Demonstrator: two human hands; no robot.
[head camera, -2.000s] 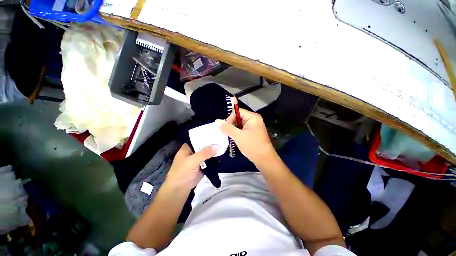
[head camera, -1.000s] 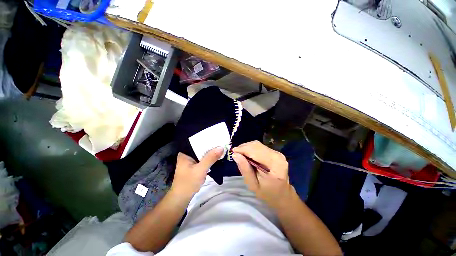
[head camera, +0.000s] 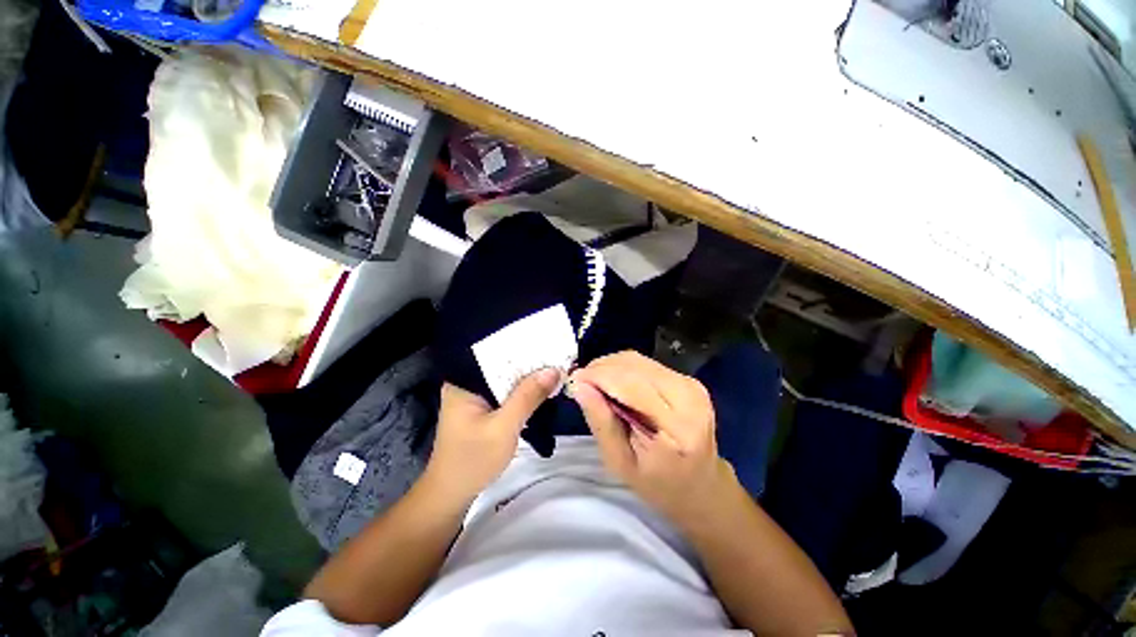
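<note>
A dark garment (head camera: 513, 268) lies over my lap, with a row of white teeth-like stitches (head camera: 593, 289) along its curved edge. A white square piece (head camera: 523, 348) lies flat on the dark cloth. My left hand (head camera: 486, 429) holds the cloth and the white piece's lower corner, thumb on top. My right hand (head camera: 650, 423) holds a small red-handled tool (head camera: 633, 416), its tip by my left thumb at the stitched edge. The tip and what it touches are too small to tell.
A white wood-edged table (head camera: 698, 125) crosses above my hands, with a machine at right. A grey tray of metal parts (head camera: 287, 224), cream cloth (head camera: 224, 212) and a grey piece with a white sticker (head camera: 374, 436) are at left. A red basket (head camera: 997, 429) is at right.
Since the earliest frame, my right hand has moved down along the stitched edge to beside my left thumb, uncovering the upper stitches. Since one second ago, the hands have hardly moved.
</note>
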